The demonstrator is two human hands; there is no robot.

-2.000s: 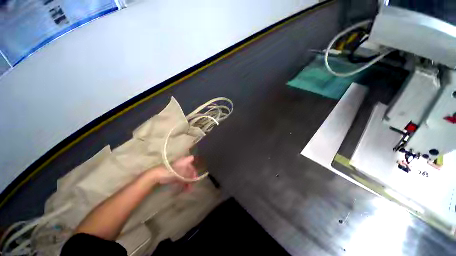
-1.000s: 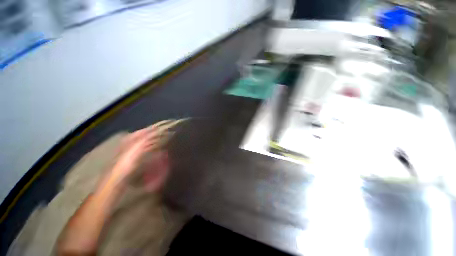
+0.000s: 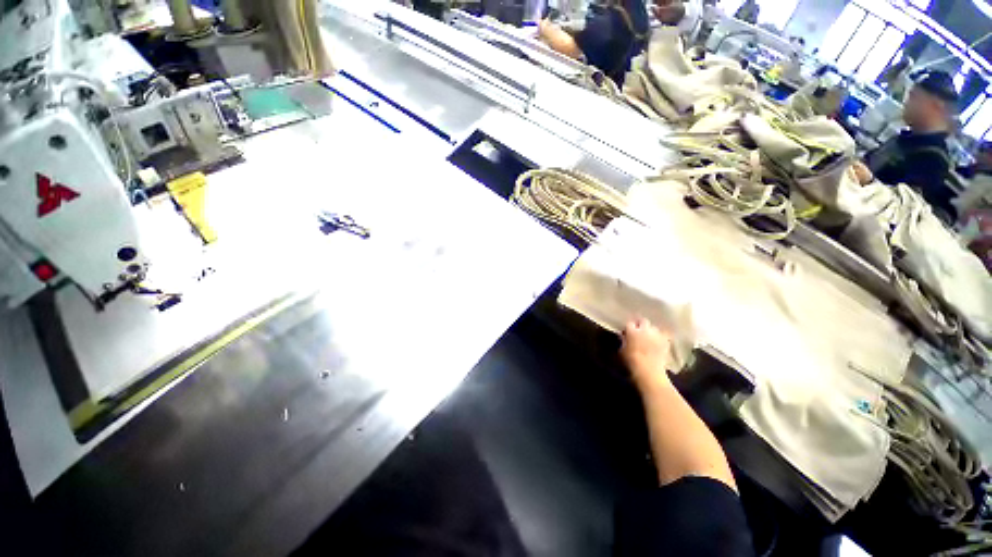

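My right hand point(image 3: 647, 346) reaches in from the bottom. Its fingers are closed on the near edge of a beige fabric bag point(image 3: 696, 272), on top of a stack of bags at the right. Cream rope-like handles point(image 3: 568, 201) lie coiled at the stack's far left corner, and more handles point(image 3: 925, 452) hang at its right end. My right thumb is partly hidden. My left hand is not in view.
The white sewing machine head point(image 3: 65, 196) stands at the left over a white plate point(image 3: 435, 261). Thread snips point(image 3: 344, 224) and a yellow piece point(image 3: 193, 205) lie there. More beige bags point(image 3: 805, 141) are heaped behind. People point(image 3: 925, 136) sit further back.
The view has swung right, from the bags by the wall to the stack right of the machine. My left hand has gone out of view; my right hand now shows on a bag.
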